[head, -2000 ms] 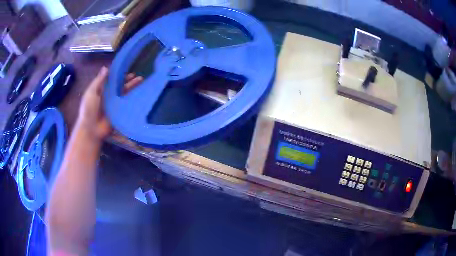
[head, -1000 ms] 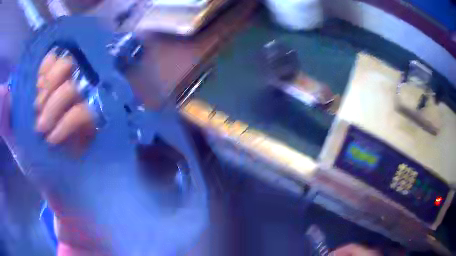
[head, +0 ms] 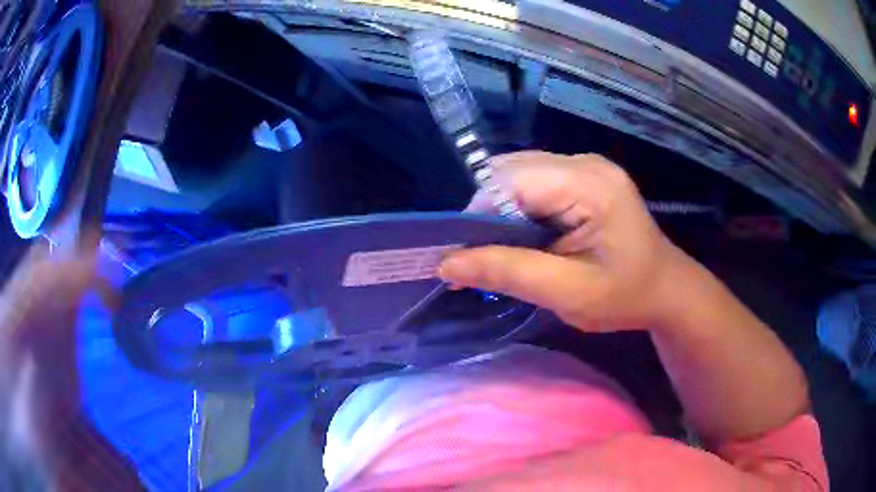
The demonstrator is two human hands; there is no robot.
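A dark reel (head: pixel 317 245) is seen at a steep tilt in front of the lap, with openings and a pale pinkish label (head: pixel 399 266) on its face. My right hand (head: pixel 596 240) is at its right rim, thumb over the face beside the label. A clear component tape (head: pixel 447 91) with dark and white pockets runs down from the bench edge into the fingers of my right hand. My left hand (head: pixel 58 298) is a blur at the left edge, near the reel's left rim; its grip cannot be made out.
The parts counter (head: pixel 672 24) is cut off at the upper right, its keypad and glowing red switch showing. The bench edge (head: pixel 615 77) crosses above the hands. A blue reel (head: pixel 48 125) stands at the upper left. Blue crates (head: pixel 134 384) are below left.
The view has swung down to the lap. The large reel has moved away from the bench and appears dark and steeply tilted. My right hand has come fully into view with tape in it.
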